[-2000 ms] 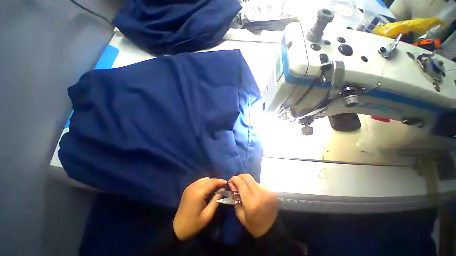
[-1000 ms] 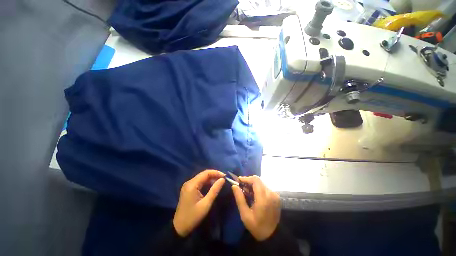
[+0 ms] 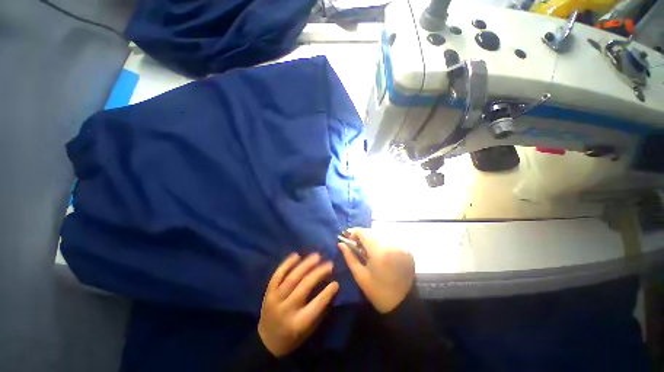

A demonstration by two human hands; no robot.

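Observation:
A large navy garment piece [image 3: 196, 174] lies spread left of the sewing machine, its right edge in the bright light by the needle area. My left hand [image 3: 295, 301] lies on the cloth near the table's front edge, fingers slightly apart, nothing visible in it. My right hand [image 3: 382, 269] is to its right, closed on small metal thread snips [image 3: 352, 245], tips pointing up and left over the cloth's lower right edge. Glare hides the needle and presser foot.
The white sewing machine [image 3: 510, 80] with its blue stripe stands at the right. A second navy cloth heap [image 3: 218, 33] lies behind the garment. A dark rounded object [image 3: 495, 158] and a small red item [image 3: 550, 151] are under the arm. Navy cloth hangs below the table edge [image 3: 510, 283].
My left hand has left the snips and opened down onto the cloth. My right hand has moved up slightly with the snips. The whole view has shifted, with the scene now farther left and up.

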